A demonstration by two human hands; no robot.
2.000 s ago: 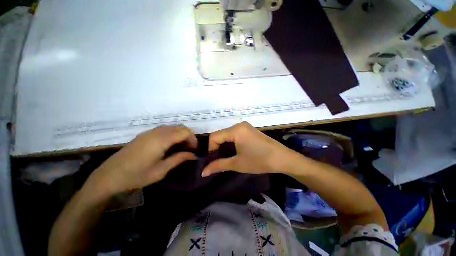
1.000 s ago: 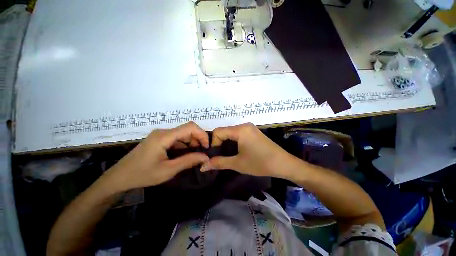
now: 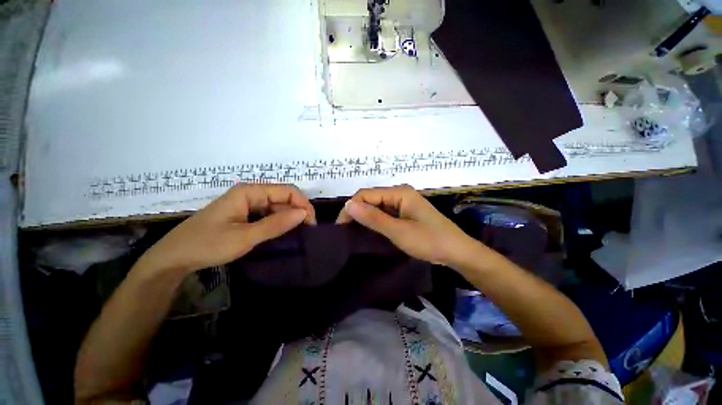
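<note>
A dark cloth garment panel [image 3: 328, 257] hangs over my lap, just below the table's front edge. My left hand [image 3: 261, 215] pinches its upper edge between thumb and fingers. My right hand [image 3: 388, 217] pinches the same edge a short way to the right. A rounded fold or small piece shows below and between the hands; I cannot tell which. The lower part of the cloth is lost in shadow.
The white table [image 3: 174, 103] bears a printed ruler along its front. The presser foot [image 3: 375, 30] is at the top. A dark tabbed panel [image 3: 514, 75] lies right of it, then a clear plastic bag [image 3: 661, 115]. An open carton [image 3: 514, 229] stands below the table.
The fingertips have moved from close together to slightly apart along the cloth edge, and more of the cloth shows flat below them. The table view has shifted slightly upward and right.
</note>
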